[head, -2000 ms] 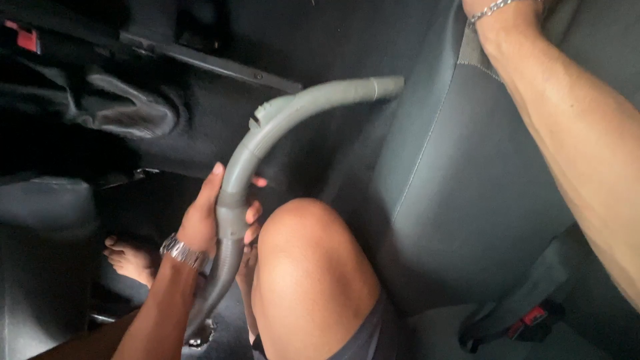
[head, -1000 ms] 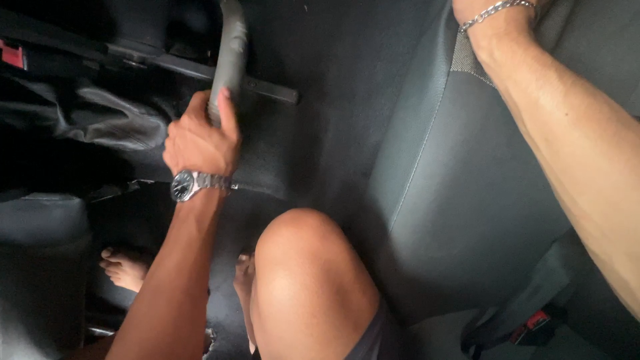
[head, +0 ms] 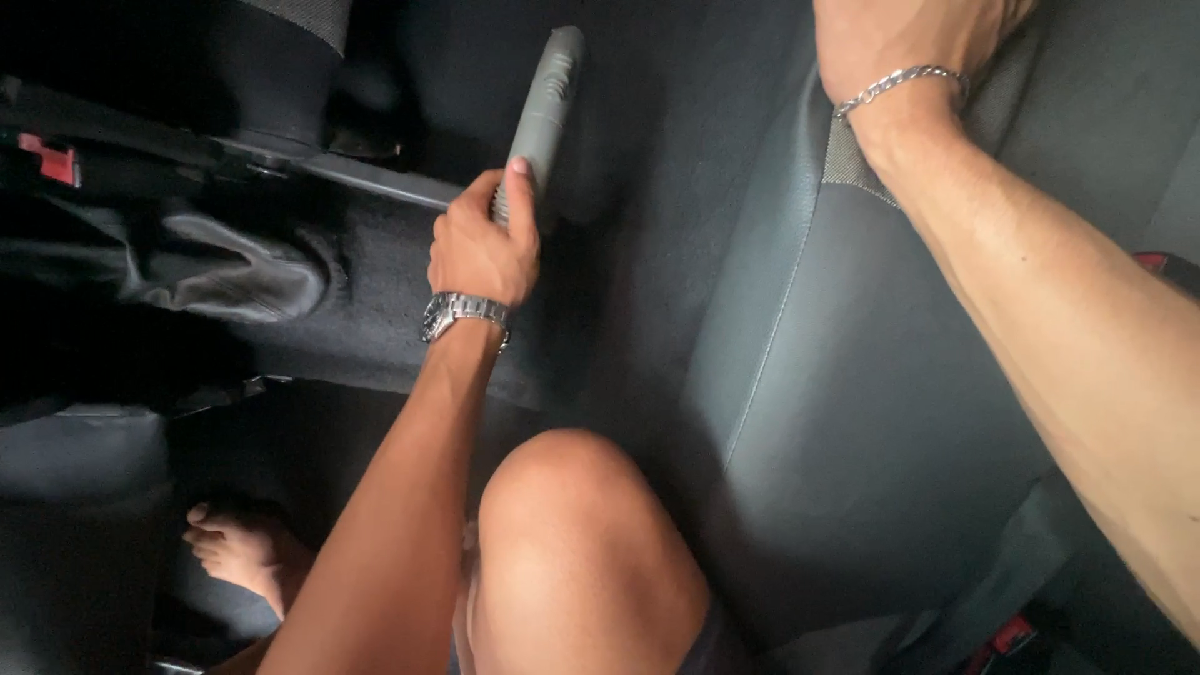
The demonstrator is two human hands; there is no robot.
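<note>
My left hand (head: 483,246), with a metal-band watch at the wrist, grips the lower part of a grey plastic tube (head: 540,122), which looks like a vacuum cleaner's wand handle. The tube slants up and slightly right from the hand, with ridges near its far end and beside my thumb. Dark carpet (head: 637,178) lies behind it. My right hand (head: 914,47), wearing a chain bracelet (head: 905,82), is at the top right over the edge of a grey car seat (head: 872,375). Its fingers are cut off by the frame, so its grip is hidden.
My bent knee (head: 577,506) is at the bottom middle, and a bare foot (head: 234,553) shows lower left. A metal seat rail (head: 375,178) and a dark gathered lever boot (head: 253,272) lie to the left. Red seat-belt buckles (head: 52,159) show at the left and right.
My left hand has moved up, away from my knee, still holding the tube. Two seconds ago the tube curved across towards the seat; now it points upward. My right hand has stayed by the seat.
</note>
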